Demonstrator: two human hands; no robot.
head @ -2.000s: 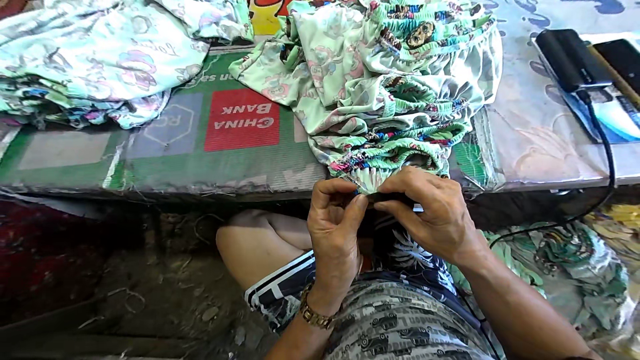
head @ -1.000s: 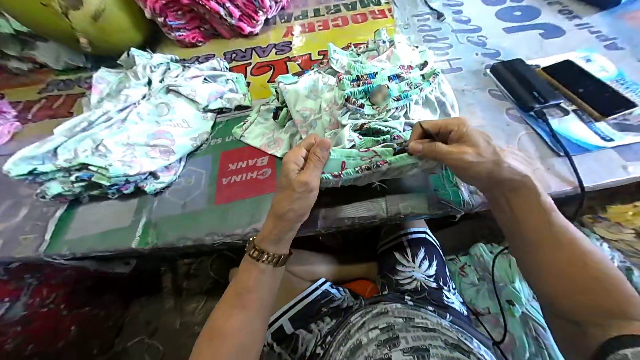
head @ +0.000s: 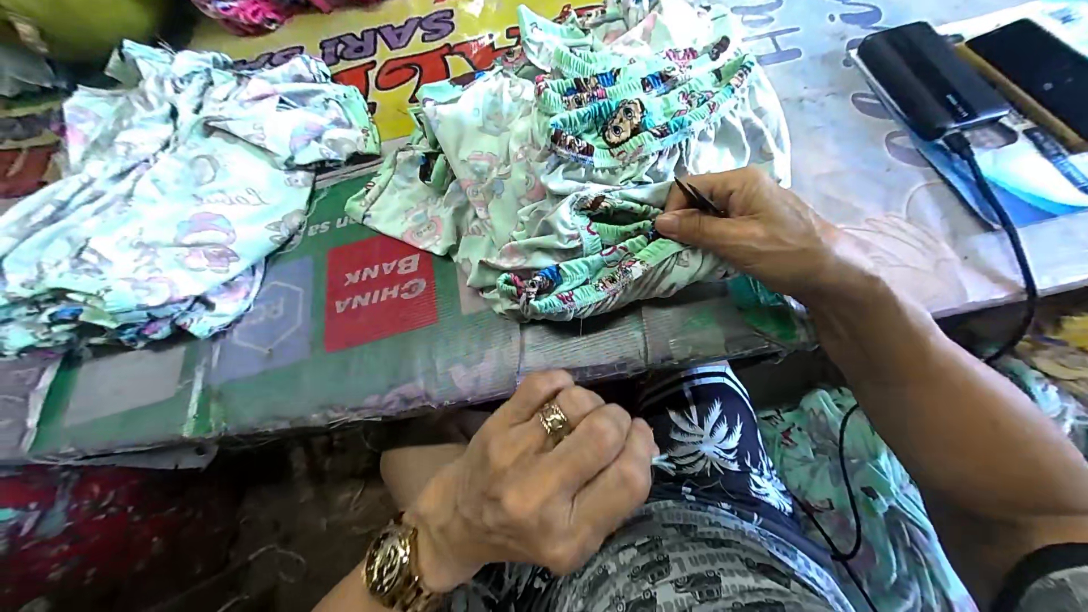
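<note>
Light green printed garments with gathered elastic waistbands [head: 595, 161] lie in a heap at the table's middle. My right hand [head: 748, 229] pinches the edge of one gathered band between thumb and forefinger, and a small dark pointed tool [head: 699, 197], perhaps thread snips, sticks out of the same hand. Below the table's front edge, over my lap, my left hand [head: 552, 476] is curled closed, wearing a ring and a gold watch; whether something thin is inside it is hidden. Another pile of pale printed garments [head: 195, 187] rests to the left.
A black power bank [head: 931, 76] with a plugged-in cable [head: 1007, 229] sits at the right beside a smartphone [head: 1037, 72]. The cable hangs over the table's front edge [head: 357, 408]. More green printed cloth [head: 858, 476] lies below at the right. Pink fabric [head: 255, 10] is at the back.
My left hand has moved from the heap's near edge down over my lap. My right hand stays at the garments with the dark tool. Two seconds ago both hands were together below the heap.
</note>
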